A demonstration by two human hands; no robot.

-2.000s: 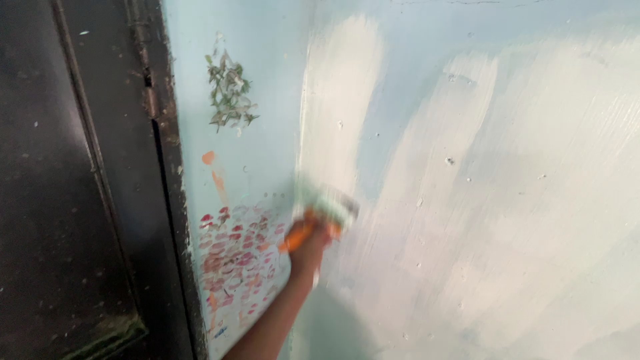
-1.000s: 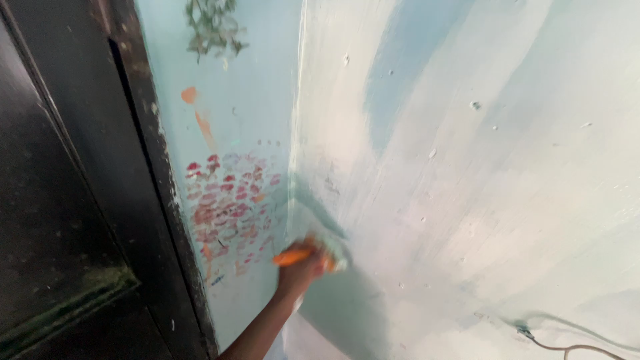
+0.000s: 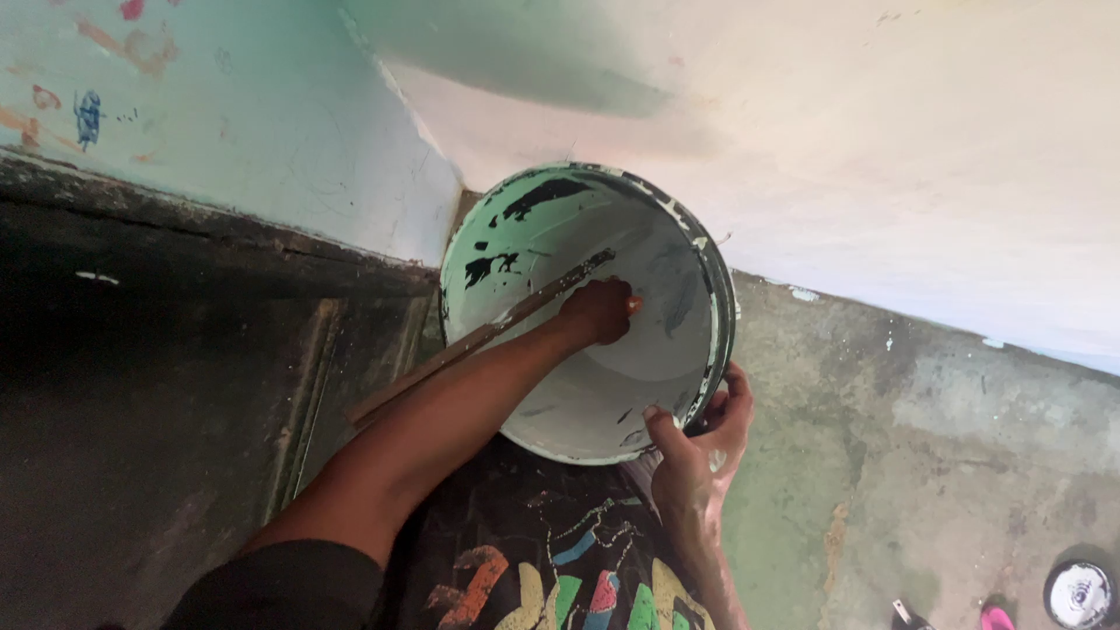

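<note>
A paint bucket [image 3: 719, 289], its rim and inner wall smeared with pale and black paint, stands in the middle of the view. My left hand [image 3: 598, 312] is inside it, closed on an orange-handled paintbrush [image 3: 634, 304]; only the handle's end shows and the bristles are hidden. A wooden stick [image 3: 437, 361] leans across the rim beside my left forearm, its tip inside the bucket. My right hand [image 3: 704, 437] grips the near right part of the rim, thumb inside and fingers outside.
Behind the bucket two painted walls [image 3: 875, 157] meet in a corner. A dark panelled door [image 3: 157, 420] is at the left. On the worn concrete floor [image 3: 805, 420], a round lid or container [image 3: 1081, 595] and a pink item [image 3: 996, 617] lie at the lower right.
My left hand with the brush has moved from the wall down into the bucket. The view has tilted down, and the bucket and my right hand now show.
</note>
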